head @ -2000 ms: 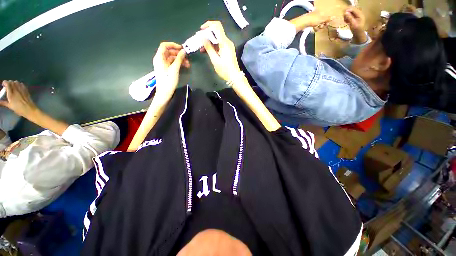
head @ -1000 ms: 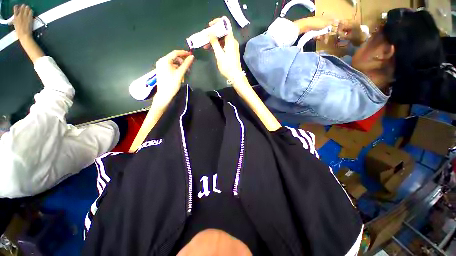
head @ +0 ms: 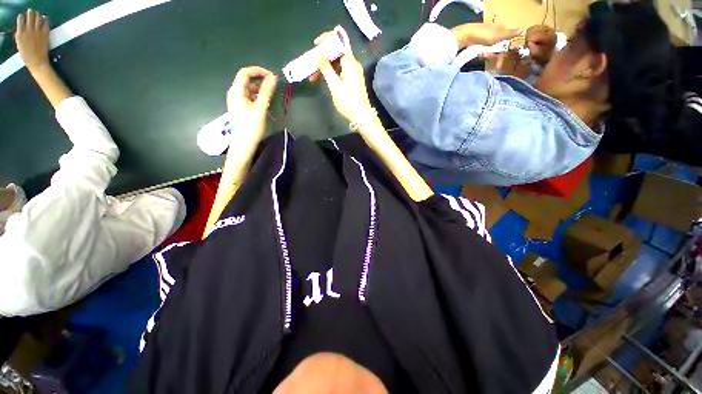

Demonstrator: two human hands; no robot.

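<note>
My right hand [head: 342,77] holds a white plastic housing [head: 314,57] above the dark green bench, its narrower end pointing left. Thin red wires [head: 288,100] hang from that left end. My left hand [head: 250,91] is raised just left of the housing, apart from it, with thumb and fingertips close together; whether they pinch a wire is too small to tell. Another white housing [head: 215,136] with a bit of blue lies on the bench beneath my left wrist, partly hidden by it.
A curved white strip [head: 359,17] lies at the bench's far side. A person in a denim jacket [head: 485,115] works at right over cardboard. A person in white [head: 73,208] reaches across the bench at left. A pale rail [head: 85,21] curves behind. Cartons [head: 596,245] stand on the blue floor.
My left hand has moved left, away from the housing's end, and red wires now hang in view. My right hand keeps the housing, now turned. The left neighbour's arm has reached up to the rail.
</note>
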